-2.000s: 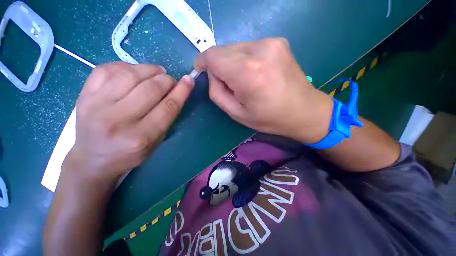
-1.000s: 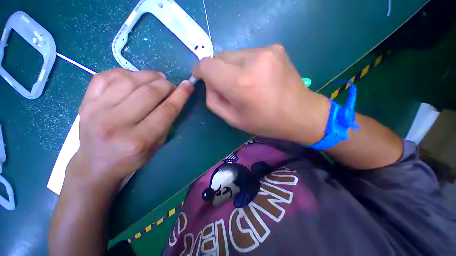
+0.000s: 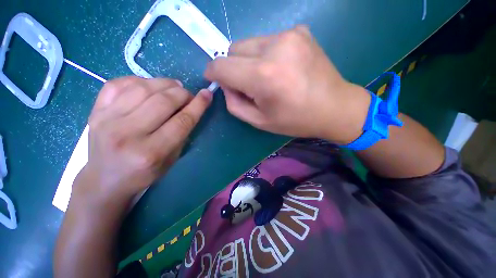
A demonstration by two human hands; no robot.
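Observation:
A white plastic frame (image 3: 142,33) lies on the bench at top centre, its near corner hidden by my hands. A thin white lead (image 3: 225,21) runs up from its right corner. My left hand (image 3: 144,127) lies palm down at the frame's near side, fingers towards my right hand. My right hand (image 3: 283,81), with a blue wrist band (image 3: 378,122), has its fingers closed at the frame's right corner. A tiny whitish piece (image 3: 214,86) shows between the fingertips of both hands. What the palms cover is hidden.
Another white frame (image 3: 54,59) lies at the left with a thin lead (image 3: 84,70) running to my left hand. Parts of further frames (image 3: 6,209) show at the left edge. A white sheet (image 3: 73,168) lies partly under my left hand. The bench edge crosses diagonally below and right.
My right hand and wrist have turned and risen slightly, and the blue band has shifted with them. The small green piece beside my right wrist is now hidden. My left hand has barely moved.

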